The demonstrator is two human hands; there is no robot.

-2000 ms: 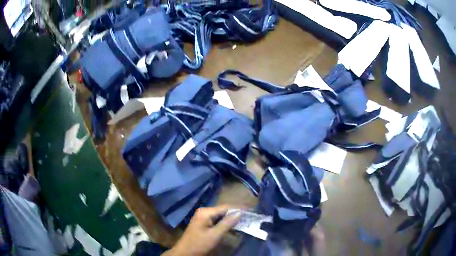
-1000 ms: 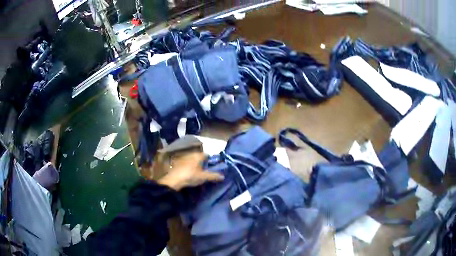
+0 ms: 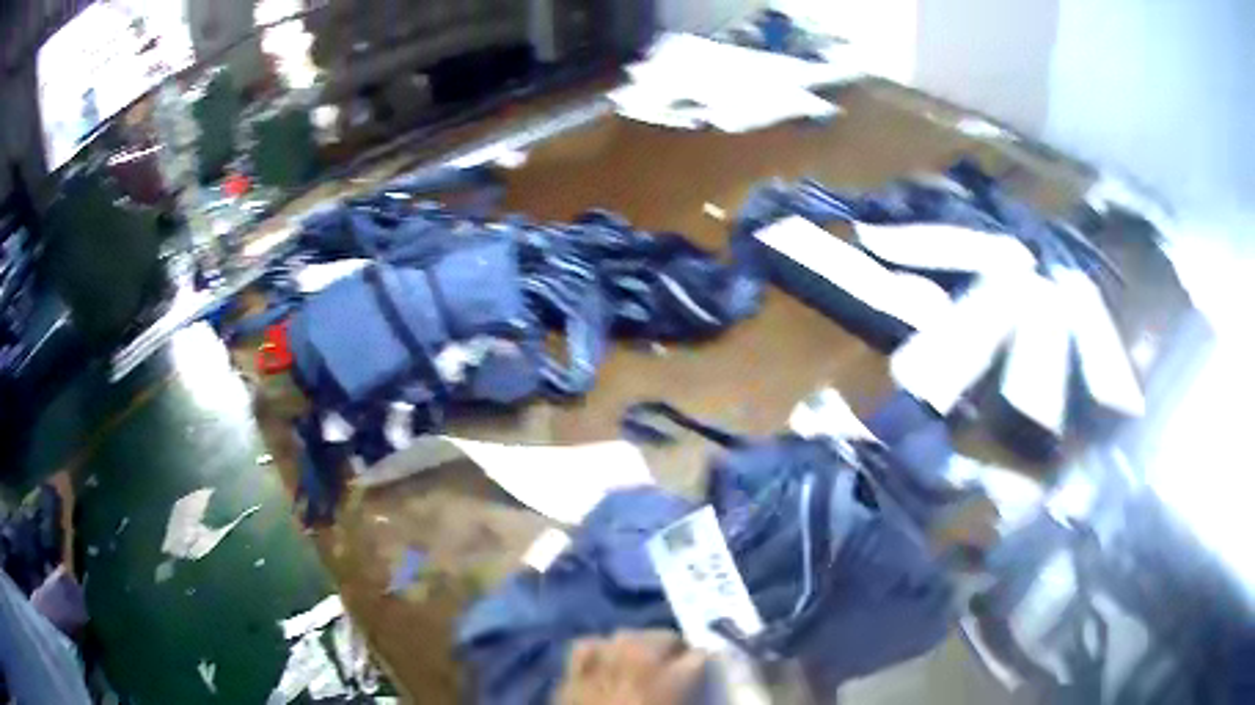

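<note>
Blue cut-piece bundles (image 3: 867, 565) lie pushed together at the lower middle, with dark tie strips round them. They are blurred, and I cannot tell where one ends and another begins. A white printed ticket (image 3: 702, 576) lies on the near bundle. My left hand (image 3: 633, 671) is at the bottom edge, blurred and partly cut off, with its fingers against the near bundle (image 3: 530, 627), gripping it. A blurred skin-toned patch (image 3: 963, 526) at the bundles' right side may be my right hand; its fingers cannot be made out.
A large tied bundle (image 3: 413, 324) and a tangle of tie strips (image 3: 647, 282) lie farther back. White-topped strip stacks (image 3: 1018, 338) fan out at the right. White paper (image 3: 564, 472) lies behind the near bundles. The brown table's (image 3: 399, 606) left edge borders the green floor (image 3: 138, 620).
The near left bundle has moved right against the others, baring table at the left. My left hand has moved from its left side to its near side. The view has shifted.
</note>
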